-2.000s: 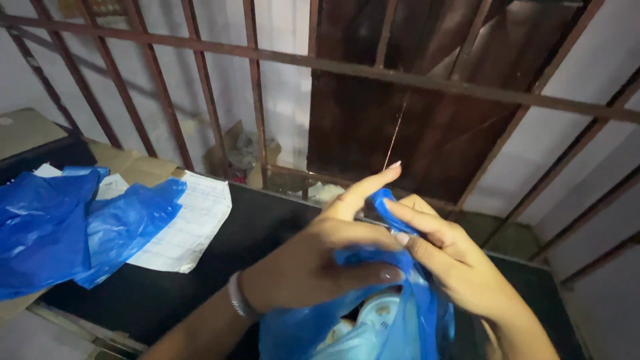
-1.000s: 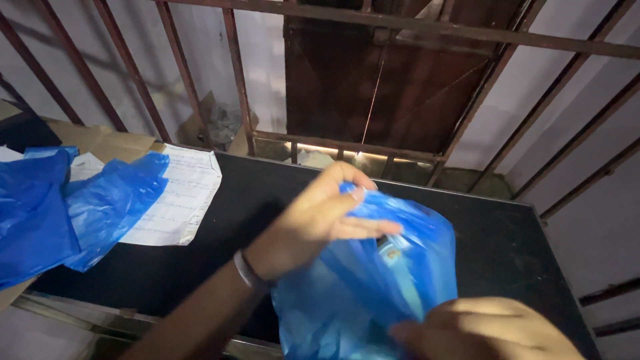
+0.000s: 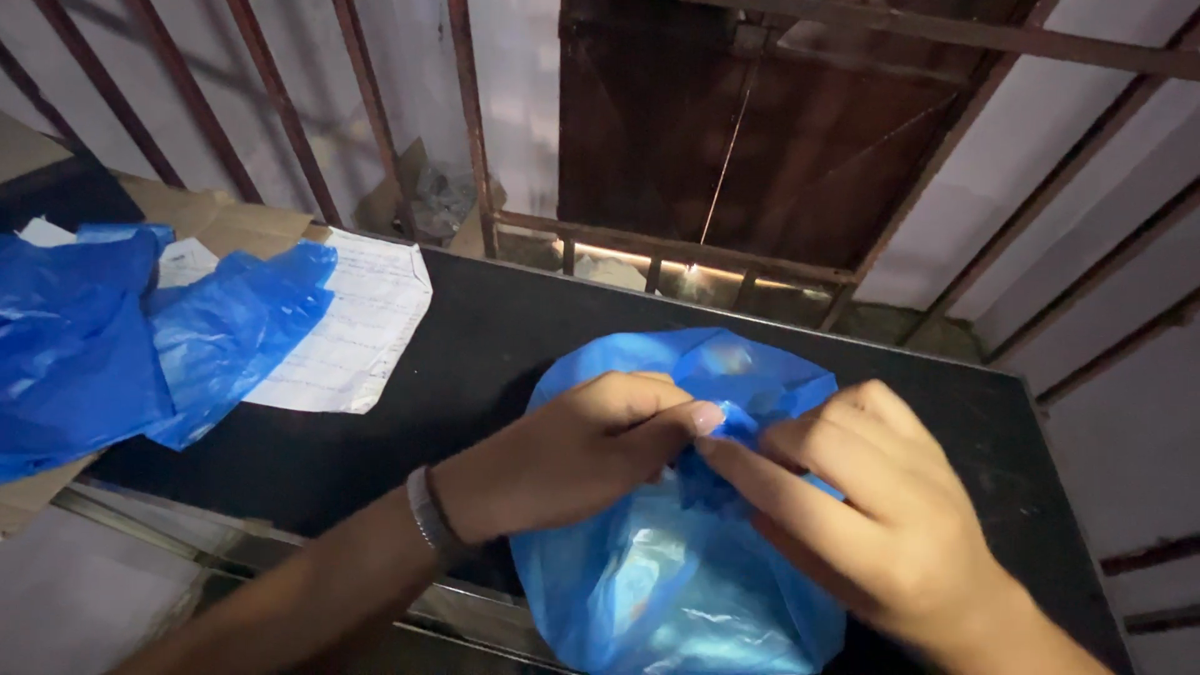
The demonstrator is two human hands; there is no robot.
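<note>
A filled blue plastic bag (image 3: 694, 581) rests on the black tabletop, its gathered top between my two hands. My left hand (image 3: 572, 450), with a pale band on the wrist, pinches the gathered plastic between thumb and fingers. From the right, my right hand (image 3: 862, 497) grips the same bunched part, its fingertips close to my left thumb. Pale contents show dimly through the plastic; what they are I cannot tell. Part of the bag's top is hidden behind my fingers.
Crumpled blue plastic bags (image 3: 75, 347) lie at the left over brown cardboard (image 3: 234, 220) and a handwritten paper sheet (image 3: 356, 328). Metal bars (image 3: 473, 141) stand along the black table's (image 3: 469, 366) far edge, before a dark brown door (image 3: 769, 131). A cardboard box holds clear plastic beyond the bars.
The bag's top was spread wide one second ago and is now bunched between my fingers. My right hand has moved up from the lower edge to meet my left.
</note>
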